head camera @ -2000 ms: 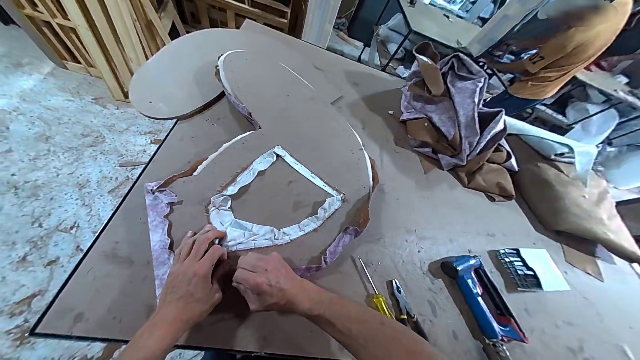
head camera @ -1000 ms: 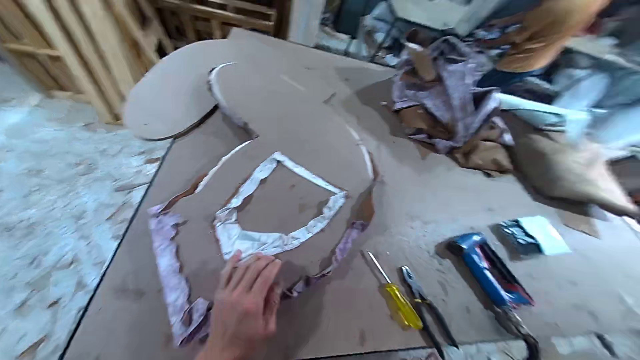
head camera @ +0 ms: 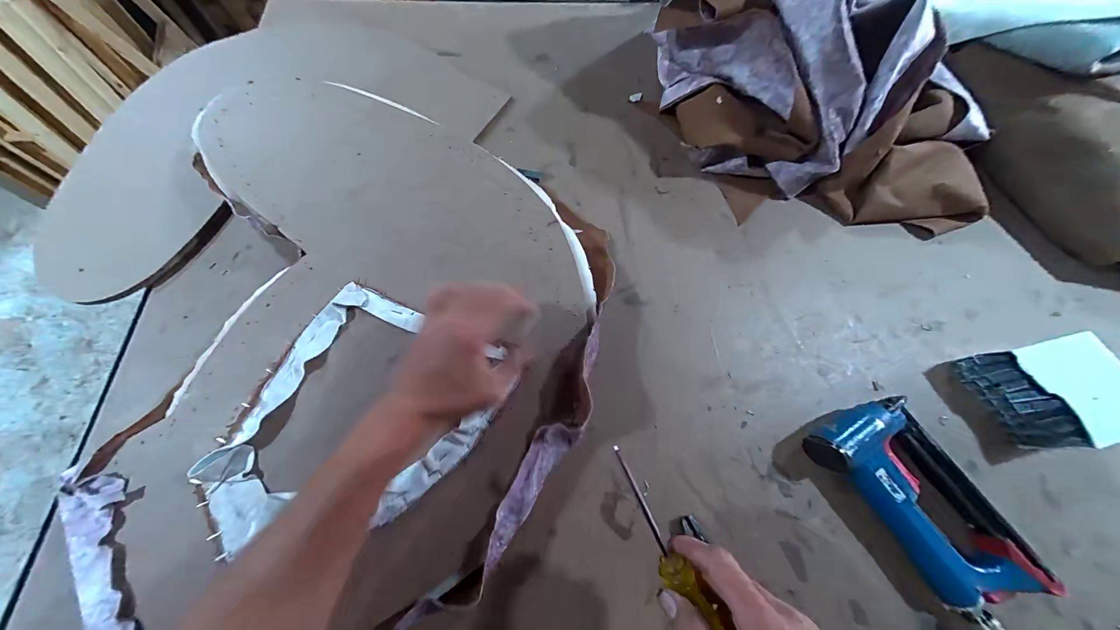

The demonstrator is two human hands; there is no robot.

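My left hand [head camera: 464, 350], blurred and curled, is over the right corner of a stapled white fabric strip [head camera: 302, 350] that frames an opening in a flat curved panel [head camera: 376, 201]. Whether it grips the strip I cannot tell. At the bottom edge my right hand [head camera: 744, 595] has its thumb and finger around the yellow handle of a screwdriver [head camera: 678, 573]. Partly hidden beneath that hand are pliers [head camera: 693, 528]. Purple-and-brown fabric edging [head camera: 534, 477] hangs loose along the panel's right side, and more purple edging [head camera: 92, 542] lies at lower left.
A blue staple gun [head camera: 919, 516] lies at right, below a strip of dark staples or nails [head camera: 1024, 398] beside white card. Crumpled purple-and-brown fabric [head camera: 822, 105] and a brown bundle [head camera: 1050, 157] are at upper right. Wooden slats [head camera: 61, 79] stand beyond the table's left edge.
My left hand has moved from the strip's lower part to its right corner. My right hand, out of sight one second ago, is now at the screwdriver. The view has moved closer to the table.
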